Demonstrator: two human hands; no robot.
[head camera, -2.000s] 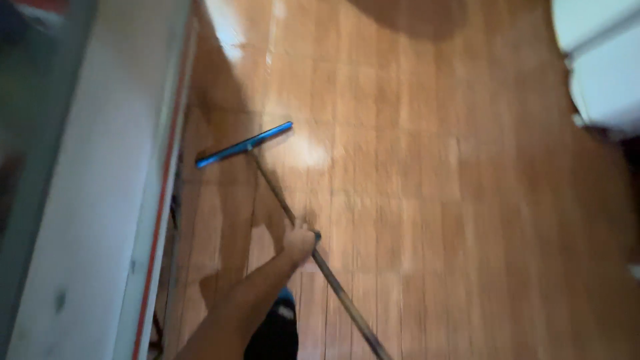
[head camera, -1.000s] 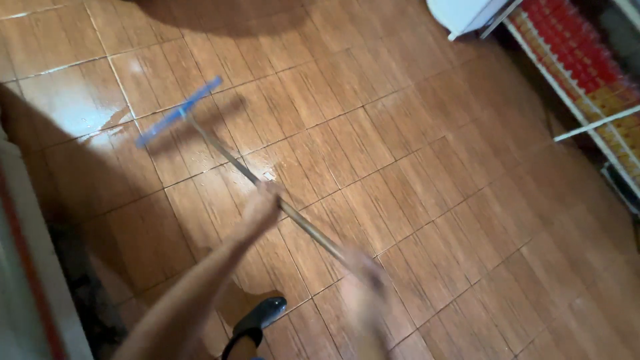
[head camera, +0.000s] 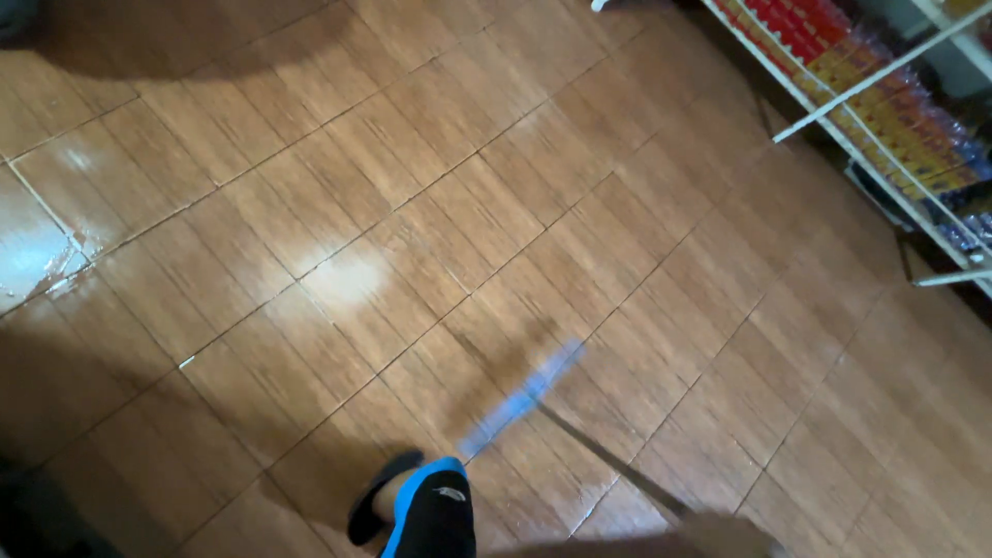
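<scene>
A blue floor squeegee (head camera: 521, 397), blurred by motion, lies at lower centre over the brown wood-look tiles (head camera: 496, 232). Its long thin handle (head camera: 620, 463) runs down to the right to a blurred hand at the bottom edge. That is one hand of mine, closed round the handle; by the forearm coming from the left I take it for my left hand (head camera: 725, 535). My right hand cannot be seen. Just left of the squeegee head are my black and blue trouser leg (head camera: 438, 508) and a dark sandal (head camera: 380, 496).
A white metal rack (head camera: 837, 105) with red and yellow packages (head camera: 891, 101) stands at the upper right, its legs reaching the floor. Shiny wet-looking patches (head camera: 46, 260) show on the tiles at the left. Dark objects sit at the upper-left and lower-left edges.
The squeegee head has come from the upper left down close to my foot. My right hand, on the handle one second ago, has left the view. The view has shifted.
</scene>
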